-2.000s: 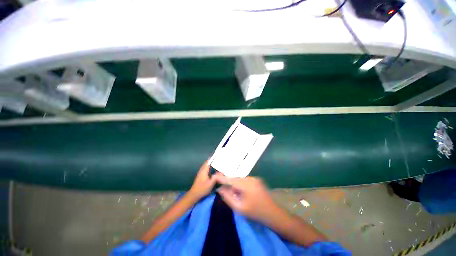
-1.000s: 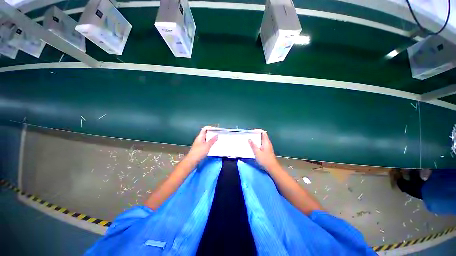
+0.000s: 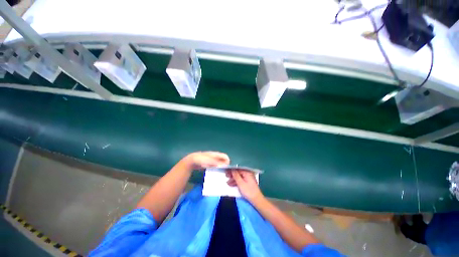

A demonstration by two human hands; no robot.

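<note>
A white retail box [image 3: 215,183] is held at my waist, against the near edge of the green conveyor belt [image 3: 322,163]. Its top edge shows a thin greyish flap or rim. My left hand [image 3: 209,159] lies at the far left corner of the box, fingers pointing right along the top edge. My right hand [image 3: 244,183] lies on the box's white face with its fingers near the top edge. The fingers are slightly blurred, and whether the left hand grips the box is hard to tell.
White boxes [image 3: 185,74] stand spaced along the far belt behind a pale divider rail [image 3: 236,116]. A white shelf [image 3: 201,22] above carries a black electrical unit [image 3: 406,26] with cables. Pale scraps [image 3: 454,179] lie at right. Another person's blue sleeve [image 3: 444,232] shows lower right.
The open flaps seen two seconds ago no longer stand out. From holding both sides, my left hand has moved over the box's top edge and my right hand inward. The camera view has shifted.
</note>
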